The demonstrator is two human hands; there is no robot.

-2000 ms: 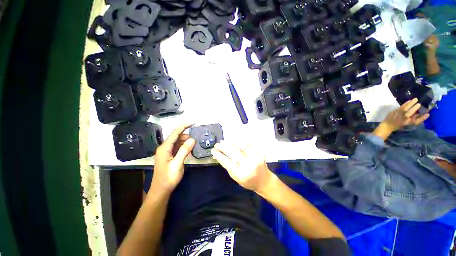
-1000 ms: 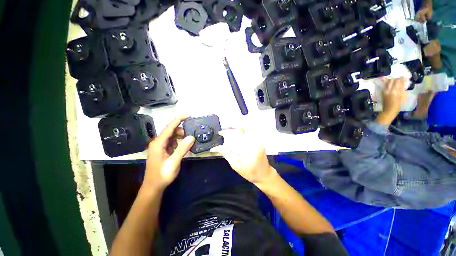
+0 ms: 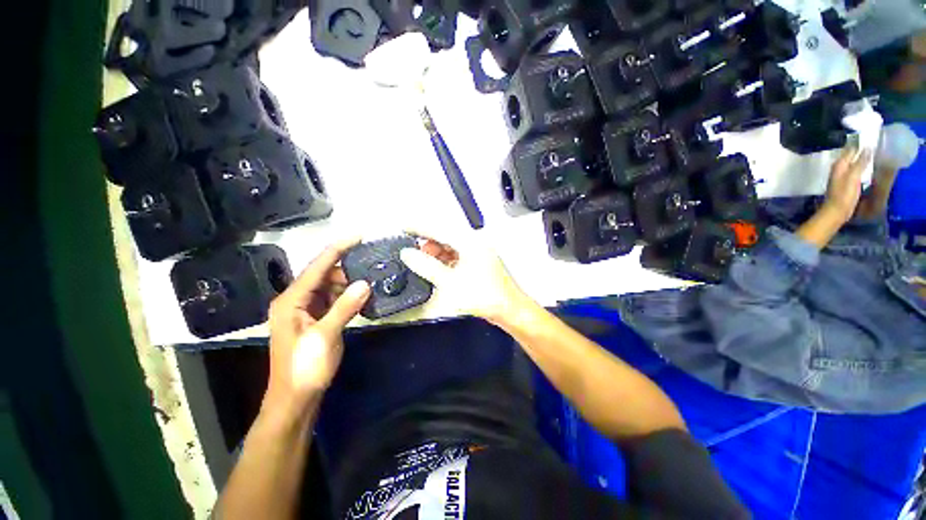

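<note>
A dark, rounded-square housing unit [image 3: 389,279] is at the table's front edge, with its round central detail facing up. My left hand [image 3: 317,310] grips its left side, thumb near the lower left corner. My right hand [image 3: 464,276] holds its upper right side, with the thumb on top near the corner and fingers behind it. Whether the unit touches the table cannot be told. A slim dark brush [image 3: 450,168] lies on the white table beyond my hands, pale tip pointing away.
Several black housings [image 3: 254,183] stand at left, and many more [image 3: 597,225] at right. Flat black plates [image 3: 346,28] lie at the back. A neighbour's hand [image 3: 845,183] is at far right, near a white bottle. A green conveyor [image 3: 61,254] runs at left.
My right hand's fingers have moved from the unit's right edge to its upper right side and behind it. The view has shifted, and the neighbour's hand now is at a white bottle.
</note>
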